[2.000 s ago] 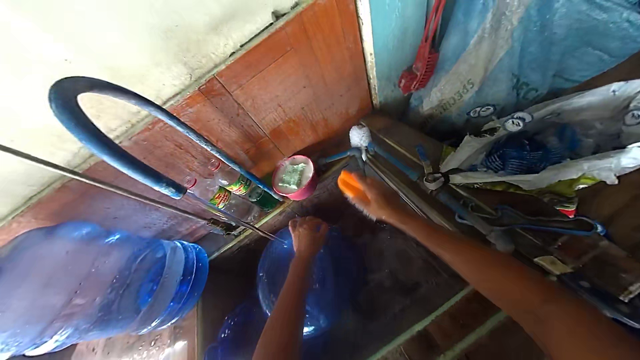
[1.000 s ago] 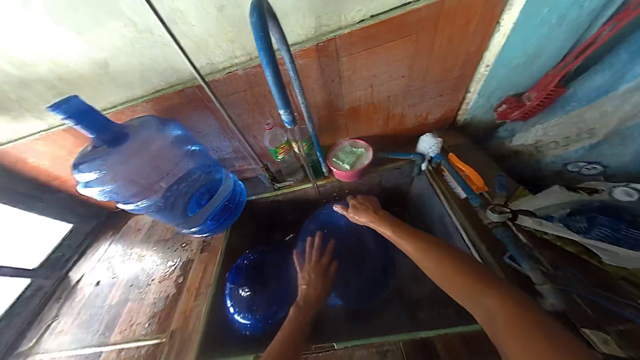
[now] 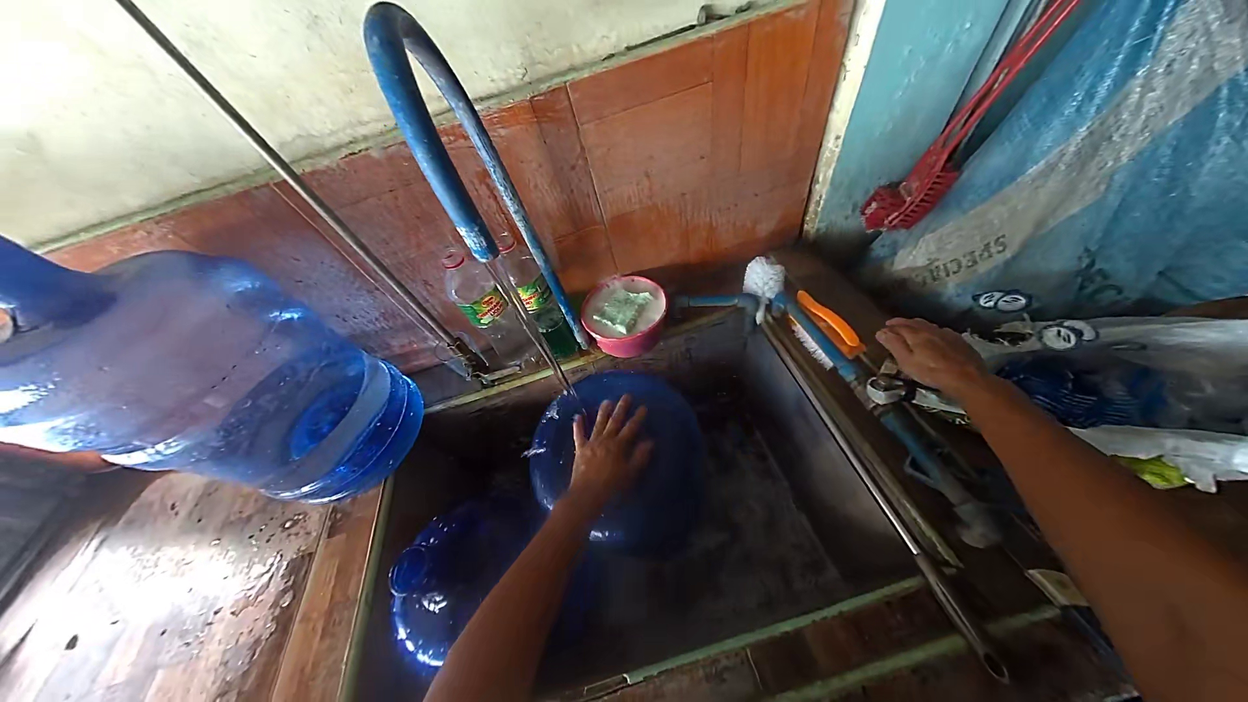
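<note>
My left hand (image 3: 609, 450) lies with spread fingers on a blue plastic water jug (image 3: 648, 487) standing in the dark sink (image 3: 829, 458). Water runs onto that jug from a blue curved pipe faucet (image 3: 419, 136). My right hand (image 3: 931, 356) is over the sink's right side, by a metal valve (image 3: 885, 390) on the blue piping, near an orange-handled brush (image 3: 829, 322); whether it touches the valve is not clear. A second blue jug (image 3: 429, 595) is low at the sink's left.
A large blue water jug (image 3: 244, 380) lies on the left counter. Behind the sink are plastic bottles (image 3: 478, 297) and a pink bowl (image 3: 626, 341) with a green sponge. A white-bristled brush (image 3: 763, 278) and a metal rod (image 3: 936, 575) are on the right. A red brush (image 3: 912, 200) hangs above.
The orange-handled brush, held in my right hand two seconds ago, now lies beside the sink. My right hand has moved off the jug to the right since one second ago.
</note>
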